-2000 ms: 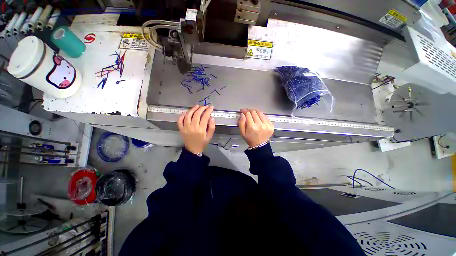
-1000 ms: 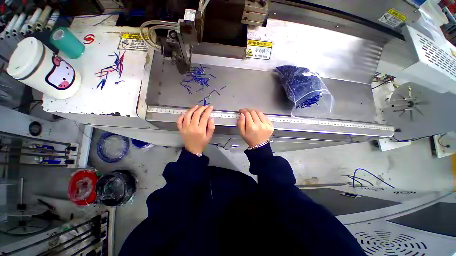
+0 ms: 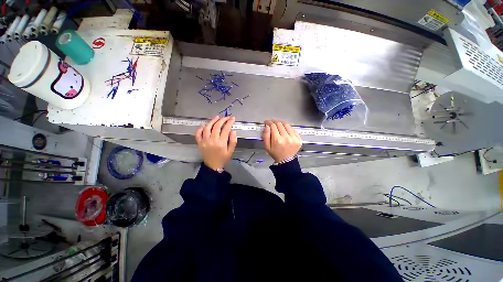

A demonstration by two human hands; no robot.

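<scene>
Both bare hands rest on the ruler scale (image 3: 353, 134) along the front edge of the grey metal tray (image 3: 270, 102). My left hand (image 3: 217, 141) lies left of centre with its fingers over the edge. My right hand (image 3: 282, 141) lies a little to the right, fingers bent over the same edge. Neither hand visibly holds anything; what is under the fingers is hidden. Short blue cut wires (image 3: 219, 85) lie loose in the tray beyond my left hand. A clear plastic bag (image 3: 335, 98) packed with blue wires lies in the tray to the right.
A white cabinet top (image 3: 146, 82) at left holds red and blue wire pieces (image 3: 126, 75), a white tumbler (image 3: 49, 75) and a teal roll (image 3: 75, 47). The dark machine head (image 3: 242, 22) is behind the tray. Red (image 3: 91, 205) and black (image 3: 128, 206) wire coils are on the floor.
The machine's cutting unit and hoses have moved back and away from above the tray's left part. My hands, the loose wires and the bag have not visibly moved.
</scene>
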